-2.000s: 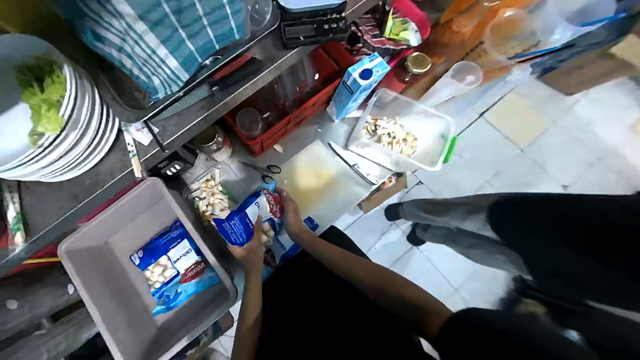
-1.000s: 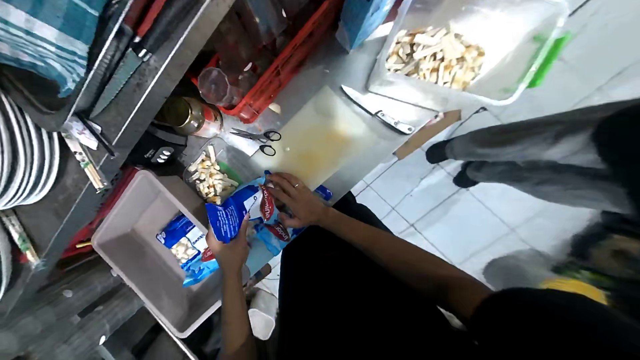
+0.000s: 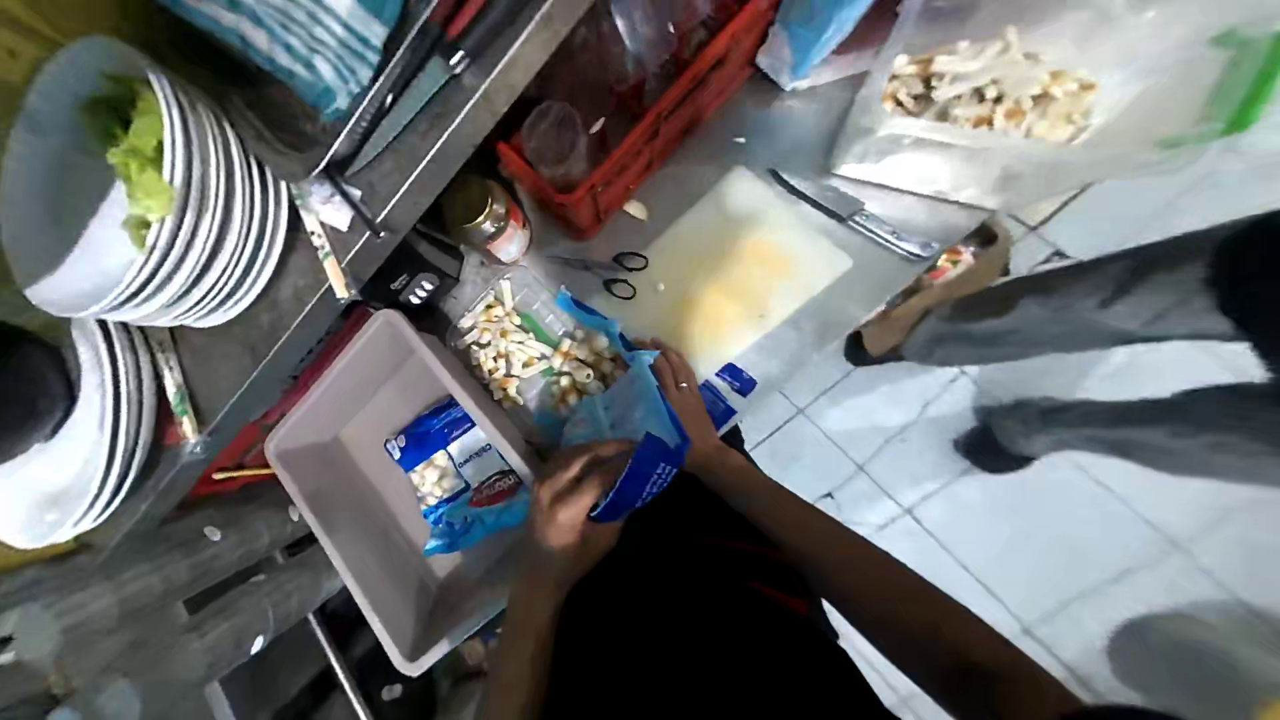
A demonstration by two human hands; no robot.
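A blue plastic food bag point(image 3: 650, 470) is gripped between my left hand point(image 3: 580, 500) and my right hand point(image 3: 685, 400), its mouth spread wide over a clear plastic container point(image 3: 540, 325). Cut pieces of chikuwa point(image 3: 505, 345) lie in that container and around the bag's mouth. To the left, a grey plastic bin point(image 3: 345, 390) holds another blue bag point(image 3: 455, 475) of pieces. Beyond my right hand lie a stained white cutting board point(image 3: 745, 270), black-handled scissors point(image 3: 610, 275) and a knife point(image 3: 860, 215). My left fingertips are partly hidden by the bag.
A red crate point(image 3: 640, 150) with clear cups and a lidded jar point(image 3: 490, 220) stand behind the container. At upper right is a clear tub point(image 3: 880, 150) of cut pieces. Stacked plates point(image 3: 230, 230) and knives lie on the left shelf. Another person's legs point(image 3: 1090, 320) are at right.
The bag's mouth now gapes over the container, where before the bag was held bunched with its printed side up. My left hand has shifted to its lower edge. The view has moved closer.
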